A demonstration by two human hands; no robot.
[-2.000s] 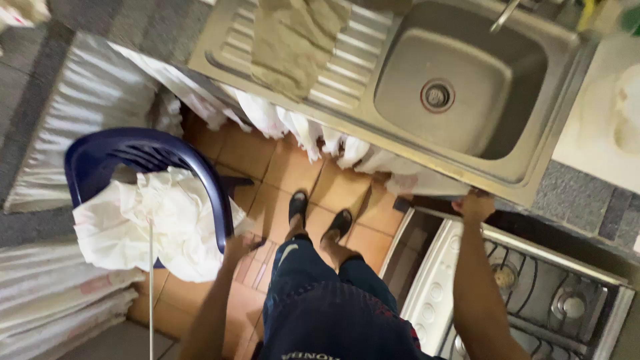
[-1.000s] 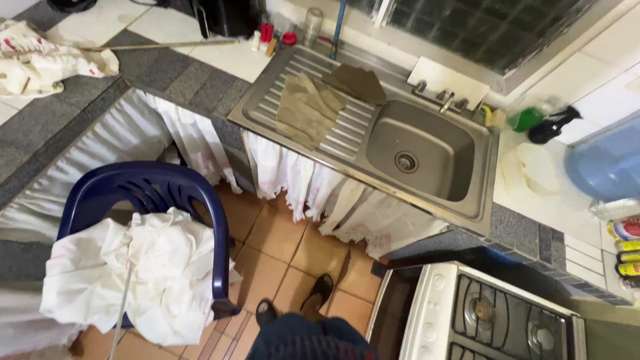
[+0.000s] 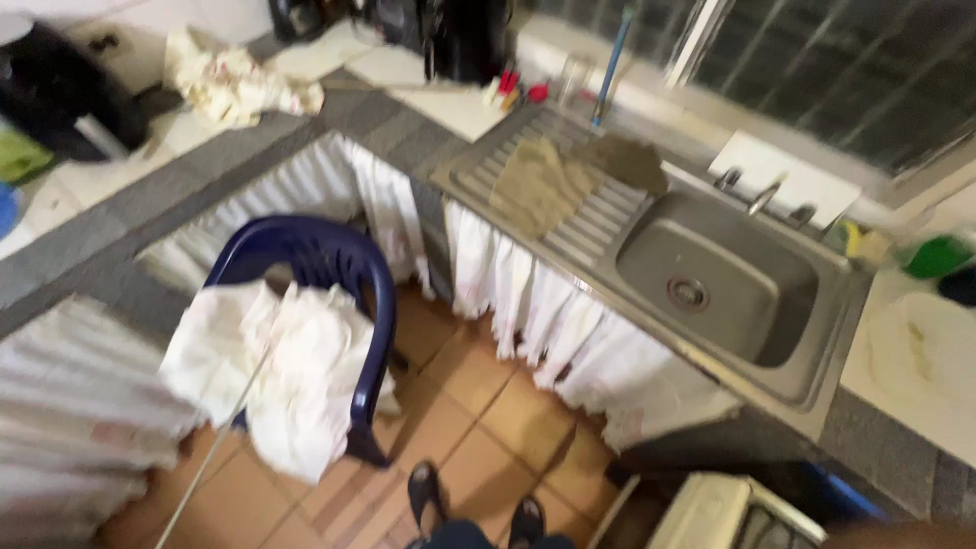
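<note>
A blurred part of my right hand or forearm (image 3: 903, 535) shows at the bottom right corner, over the stove's edge; its fingers cannot be made out. My left hand is out of view. White cloth (image 3: 305, 358) lies bunched on the seat of a blue plastic chair (image 3: 377, 328), with a thin pale cord or rod (image 3: 210, 454) running from it to the bottom edge. Two brownish cloths, one lighter (image 3: 541, 187) and one darker (image 3: 625, 162), rest on the ribbed drainboard of the steel sink (image 3: 724, 282).
White curtains (image 3: 534, 328) hang below the counter. The white stove (image 3: 701, 511) stands at the lower right. Another crumpled cloth (image 3: 229, 84) lies on the tiled counter beside a black appliance (image 3: 61, 84). My feet (image 3: 427, 492) are on the tiled floor (image 3: 465, 427).
Two seconds ago both my hands were in view, the left by the chair and the right at the stove's edge near the sink. The left is now out of view. The view has shifted considerably.
</note>
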